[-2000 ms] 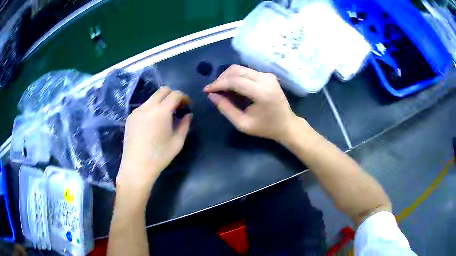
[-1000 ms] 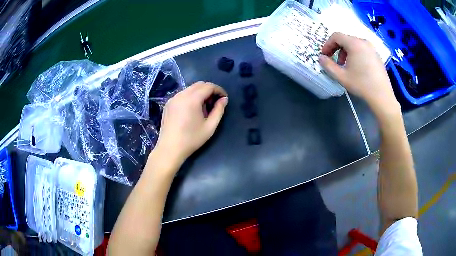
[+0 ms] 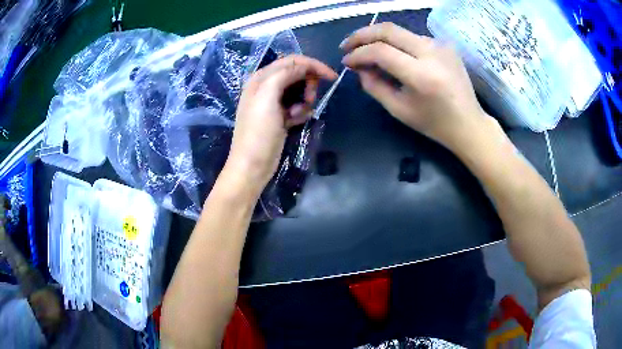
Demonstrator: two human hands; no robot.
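Note:
A thin white stem part (image 3: 332, 93) runs slanting between my hands, with a thin end showing above my right fingers. My right hand (image 3: 402, 78) pinches it near its upper part. My left hand (image 3: 283, 95) is curled at its lower part, fingertips against it; whether a black block is in that hand is hidden. One black block (image 3: 327, 163) lies on the table below my hands. A second black block (image 3: 409, 169) lies to its right. A clear tub of white stems (image 3: 505, 61) is at the upper right.
A crinkled clear bag of black blocks (image 3: 184, 133) lies left of my left hand. A labelled tub (image 3: 123, 252) and stacked trays (image 3: 70, 238) are at lower left. A blue bin (image 3: 610, 116) is at the right edge. Another person's arm (image 3: 24, 272) shows at far left.
My right hand has come back from the stem tub to my left hand, and a white stem now shows between them. The view has shifted; fewer black blocks show on the table.

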